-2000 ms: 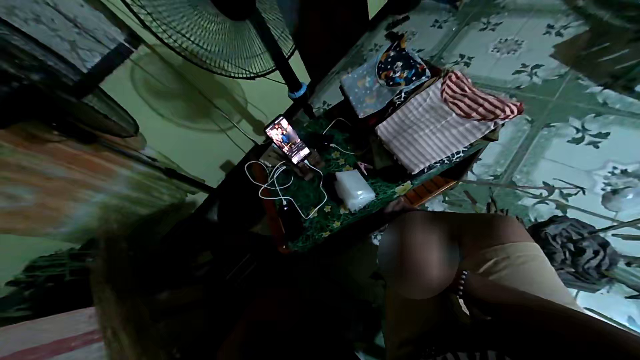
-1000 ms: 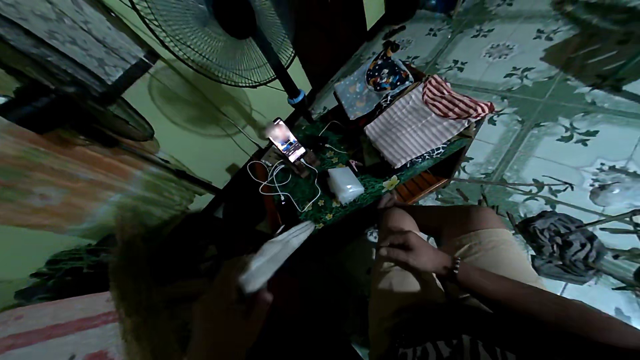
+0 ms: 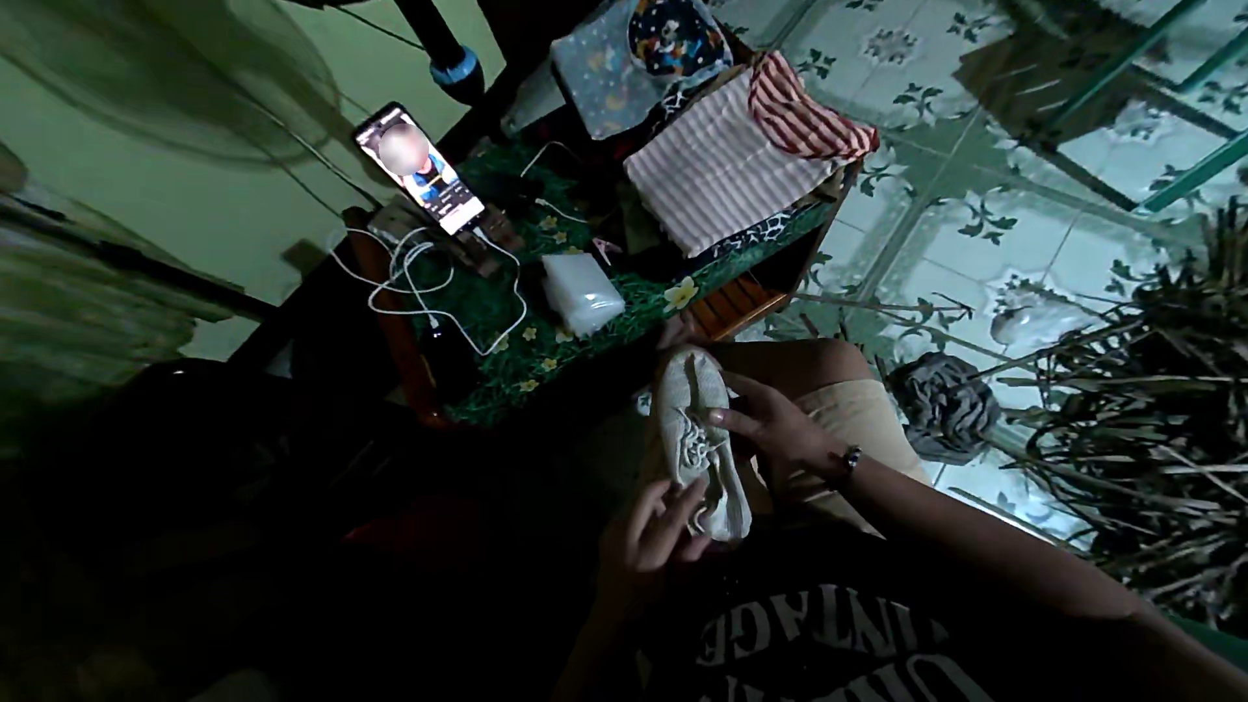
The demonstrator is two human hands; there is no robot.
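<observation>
A cream woven slip-on shoe (image 3: 694, 444) with a knotted ornament on its upper is held over the lap, its long side running away from the body. My right hand (image 3: 775, 424), with a dark bracelet at the wrist, grips the shoe's right side, its thumb on the upper. At the near left edge, my left hand (image 3: 663, 526) has its fingers on the shoe's lower part; deep shadow hides much of that hand and forearm.
Beyond the knees, a low table with a green floral cover (image 3: 478, 390) holds a lit phone (image 3: 419, 168), white cable, clear plastic-wrapped packet (image 3: 583, 292) and folded striped cloth (image 3: 712, 166). Dried stalks (image 3: 1150, 419) and a dark crumpled bundle (image 3: 944, 408) lie on the tiled floor at right.
A second ago my left hand held a pale flat item at lower left and my right rested on the knee; now both hands are on the shoe above the lap. The view has tilted down.
</observation>
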